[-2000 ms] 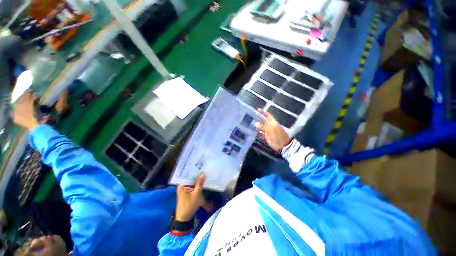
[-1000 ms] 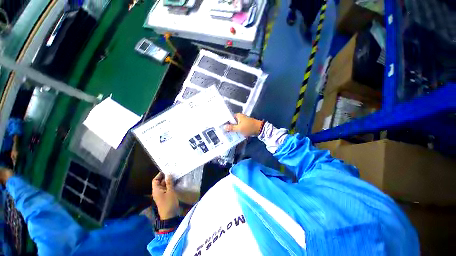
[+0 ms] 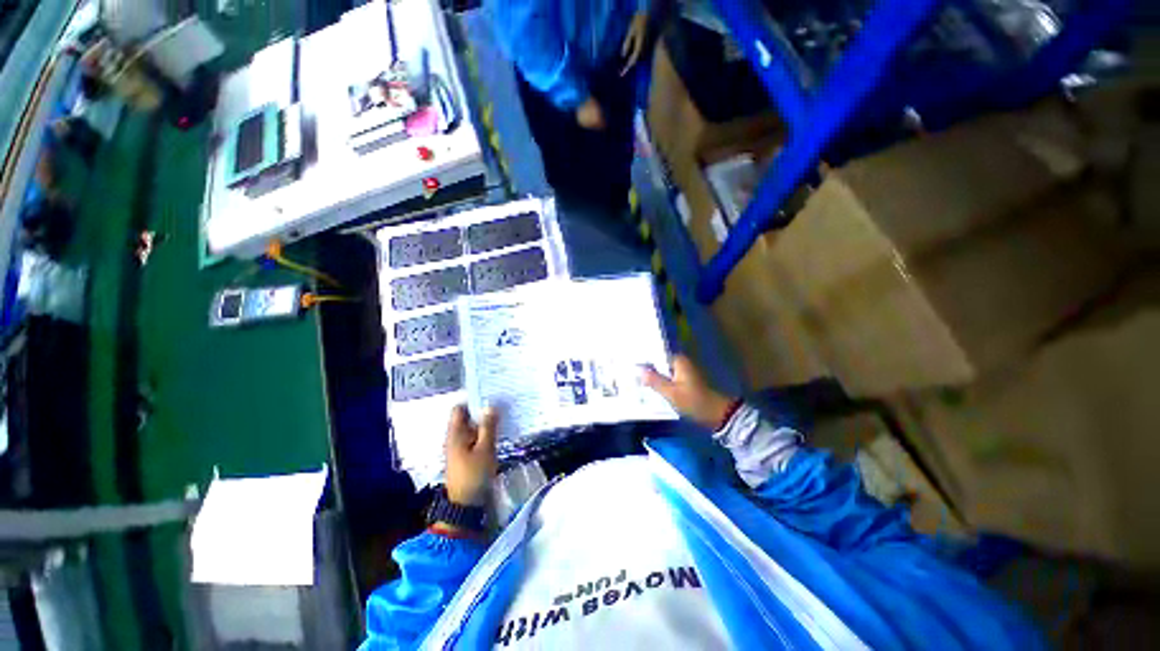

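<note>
A white work instruction sheet (image 3: pixel 560 350) with dark text and small dark pictures is held level in front of my chest. My left hand (image 3: pixel 471 458) pinches its near left corner, thumb on top. My right hand (image 3: pixel 688 388) grips its right edge near the lower corner. The sheet overlaps the right part of a white component tray (image 3: pixel 397 426) that holds two rows of flat dark parts (image 3: pixel 428 290). The sheet hides some of the tray's pockets.
A green-matted bench (image 3: pixel 191 407) runs at the left, with a handheld meter (image 3: pixel 256 305), a white-topped machine (image 3: pixel 445 89) and a blank white sheet (image 3: pixel 260 528). A person in a blue smock (image 3: pixel 553 51) stands ahead. A blue rack frame (image 3: pixel 814 127) and cardboard cartons (image 3: pixel 890 242) are at the right.
The view has turned right. The sheet, held in both hands throughout, now lies nearly square to me over the tray. A person has come into view ahead; the worker at the left is out of view.
</note>
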